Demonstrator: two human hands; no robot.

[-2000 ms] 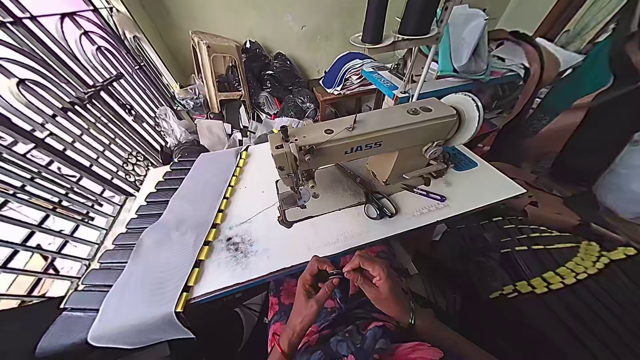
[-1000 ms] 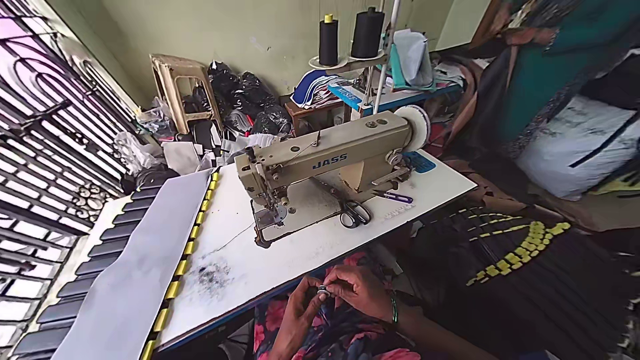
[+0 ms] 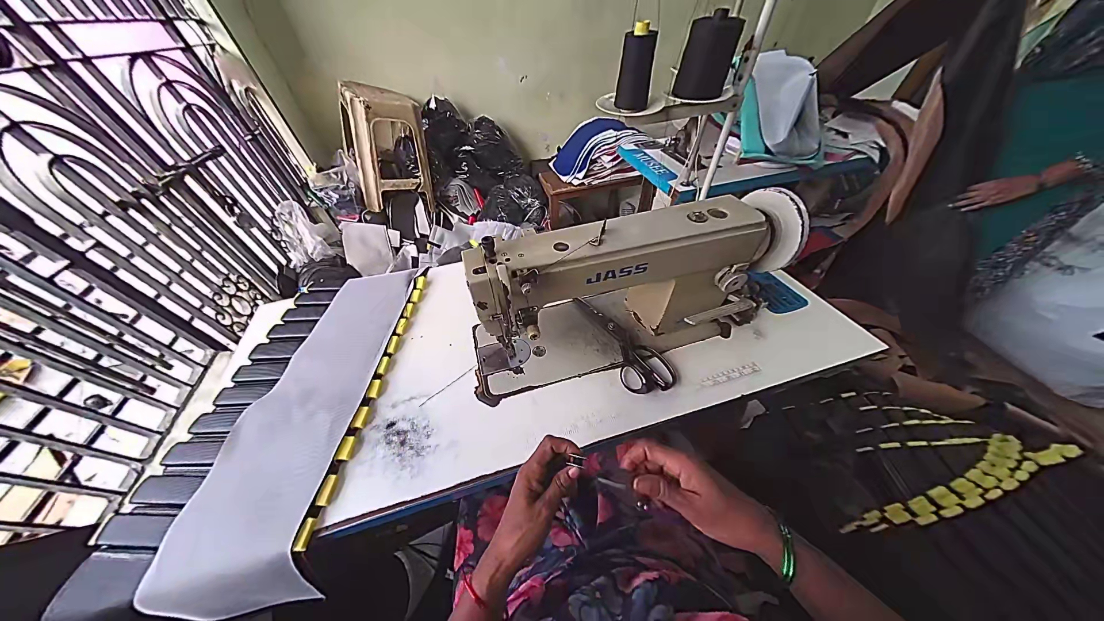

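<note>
My left hand [image 3: 545, 483] pinches a small metal piece [image 3: 573, 461], which looks like a bobbin or its case, above my lap. To its right, my right hand [image 3: 677, 492] is apart from it, thumb and fingers drawn close; whether they grip a thread or other small item cannot be told. Beyond both hands stands a beige sewing machine [image 3: 617, 259] on a white table [image 3: 500, 448]. Black-handled scissors [image 3: 647, 371] lie against its base. A loose thread [image 3: 447, 388] trails from the needle area.
A pale fabric strip [image 3: 285, 431] with yellow-edged black pieces [image 3: 345, 448] covers the table's left side. Black strips with yellow ends [image 3: 957, 496] lie right of my lap. Thread cones [image 3: 707, 56] stand behind the machine. Another person's hand [image 3: 1000, 191] is at the far right.
My hands, together before, are now apart. The purple tool that lay beside the scissors is no longer on the table. The other person's hand has come into view at the right.
</note>
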